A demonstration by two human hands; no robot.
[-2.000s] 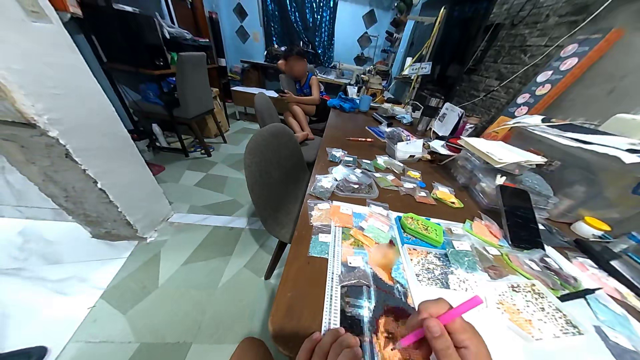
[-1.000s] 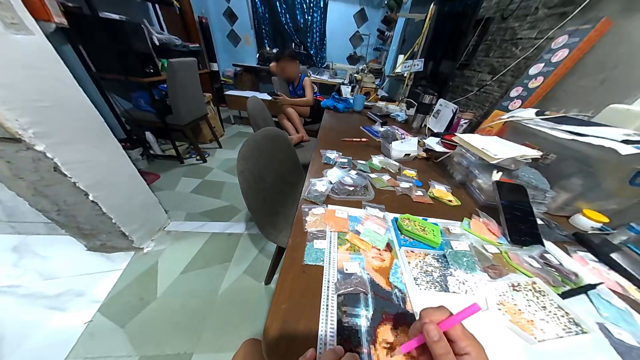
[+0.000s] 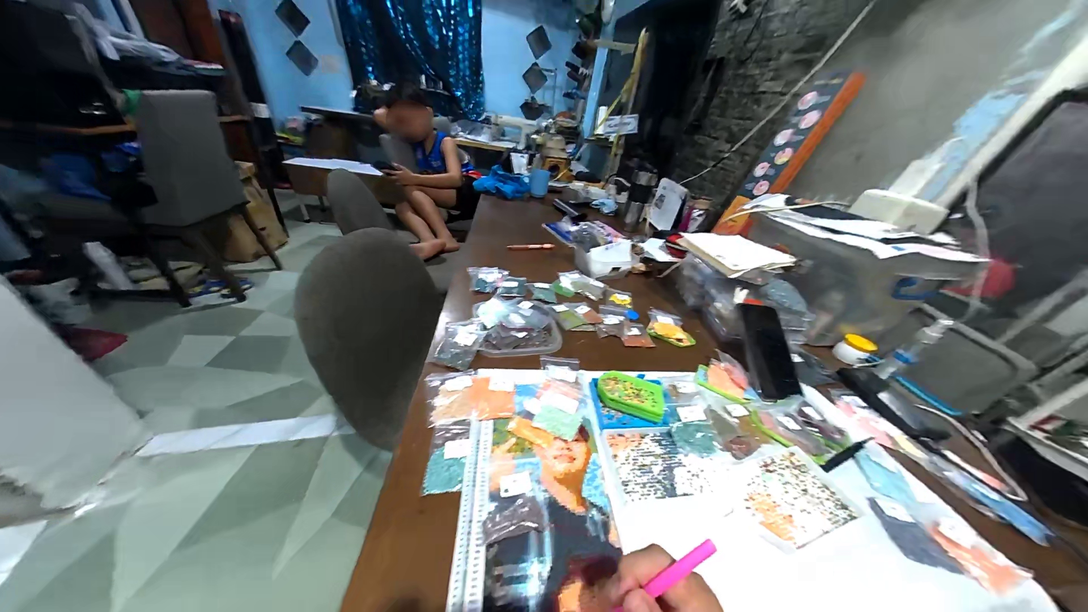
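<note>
A diamond painting canvas [image 3: 552, 501] showing a portrait lies at the table's near end. At its lower right, my right hand [image 3: 667, 582] holds a pink applicator pen [image 3: 682, 568], tip pointing down left over the picture. My left hand is out of sight. A green grooved tray [image 3: 631, 397] with loose beads sits on a blue tray beyond the canvas. Two clear trays of mixed beads, one [image 3: 650, 467] beside the canvas and another [image 3: 795, 497] farther right, rest on white paper. Small bags of orange beads [image 3: 489, 398] lie at the canvas's upper left, and a dark-bead bag [image 3: 514, 518] rests on it.
Bead bags surround a clear plastic container [image 3: 527, 336] farther up the table. A black phone [image 3: 767, 350] stands at the right, near a yellow-lidded jar [image 3: 854, 349]. A grey chair [image 3: 370, 331] adjoins the table's left edge. Another person [image 3: 425, 170] sits at the far end.
My left hand, seen at the canvas's bottom edge earlier, has gone out of view. The right hand still holds the pink pen. The view has shifted, so the canvas's bottom part shows less.
</note>
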